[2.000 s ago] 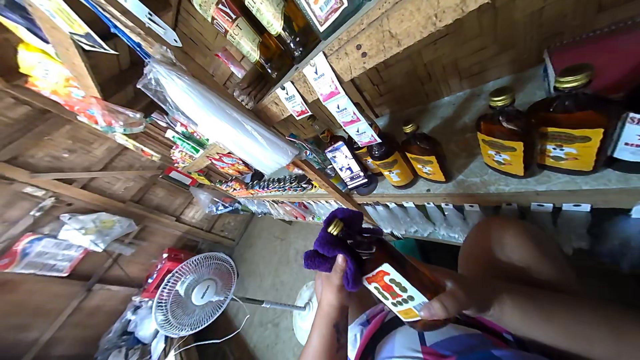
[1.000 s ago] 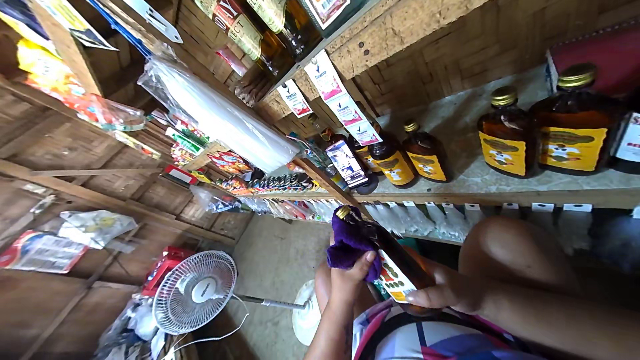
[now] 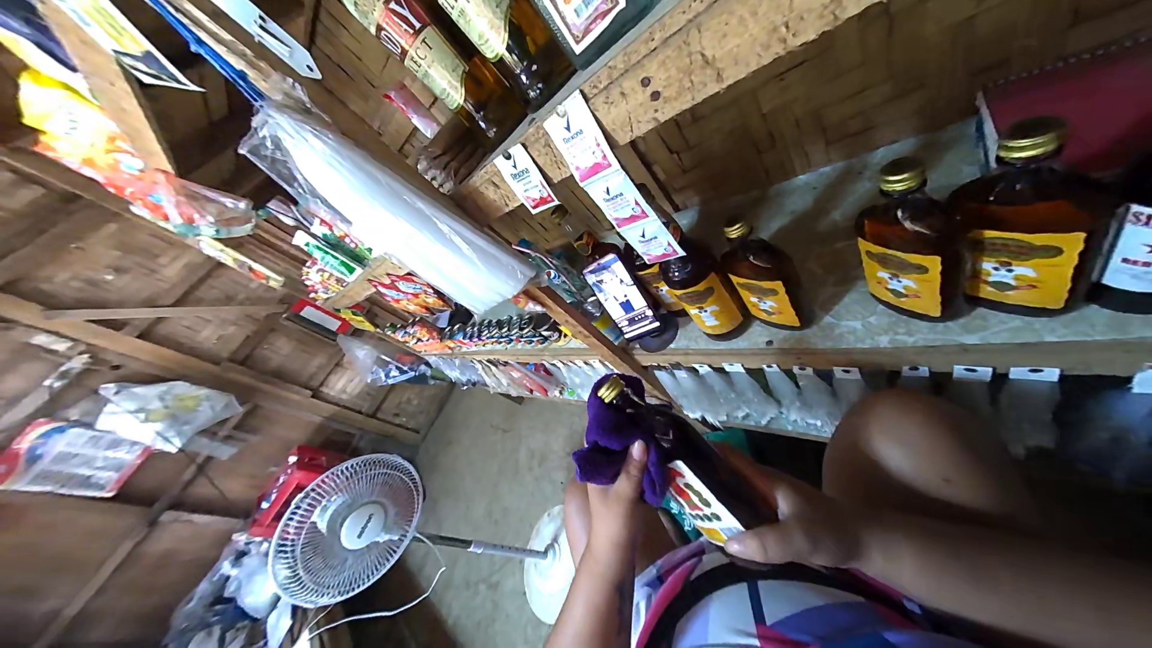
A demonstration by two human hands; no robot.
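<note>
A dark glass bottle [image 3: 697, 450] with a gold cap and a pale label with red and green shapes is held at a slant above my lap. My right hand [image 3: 796, 522] grips its lower body. A purple cloth [image 3: 607, 445] lies against the bottle's neck, just below the cap, pressed there by my left hand [image 3: 623, 486]. The fingers behind the cloth are partly hidden. Beyond my hands, brown bottles with yellow labels [image 3: 904, 256] stand on a shelf, and a lit smartphone [image 3: 621, 295] leans upright near some of them.
A white stand fan [image 3: 346, 529] is at the left on the floor. The wooden shelf edge [image 3: 864, 356] has small plastic packs hanging beneath it. Sachets [image 3: 621, 200] hang from the upper shelf, near a large roll of clear plastic bags [image 3: 387, 211]. My bare knee is close to the lower shelf.
Between the earlier frames and now, the cloth and my left hand shift about the bottle's neck. The gold cap, largely covered one second ago, shows clearly again. My right hand keeps its grip on the bottle.
</note>
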